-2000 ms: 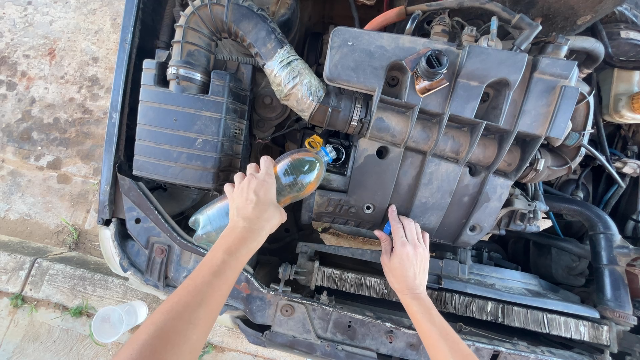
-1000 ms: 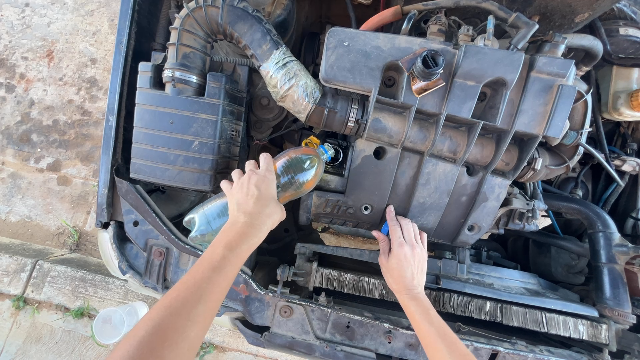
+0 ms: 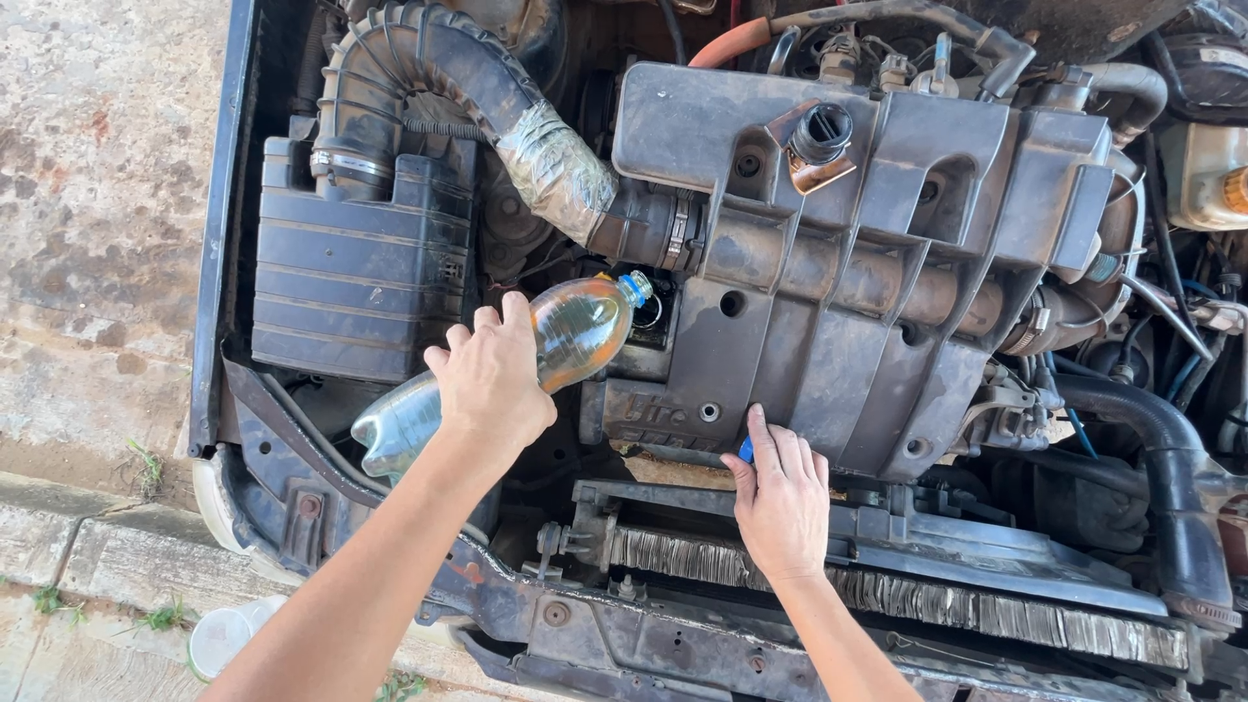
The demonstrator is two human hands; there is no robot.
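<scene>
My left hand (image 3: 495, 385) is wrapped around a clear plastic bottle (image 3: 585, 331) with amber liquid near its neck. The bottle lies tilted, its mouth at the right beside the round oil filler opening (image 3: 647, 312) of the engine. Whether liquid is flowing out cannot be told. My right hand (image 3: 783, 487) rests at the front edge of the black plastic engine cover (image 3: 829, 361), a small blue cap (image 3: 747, 449) held between thumb and fingers. A black filler cap (image 3: 820, 134) sits on a brownish piece on top of the cover.
The black air filter box (image 3: 356, 263) and its ribbed intake hose (image 3: 468, 58), partly wrapped in tape, are left of the engine. The radiator's worn fins (image 3: 926, 604) run along the front. A translucent plastic cup (image 3: 219, 642) stands on the pavement at lower left.
The bottle's mouth has shifted slightly up and to the right relative to the filler opening. My right hand stays at the cover's edge with the blue cap.
</scene>
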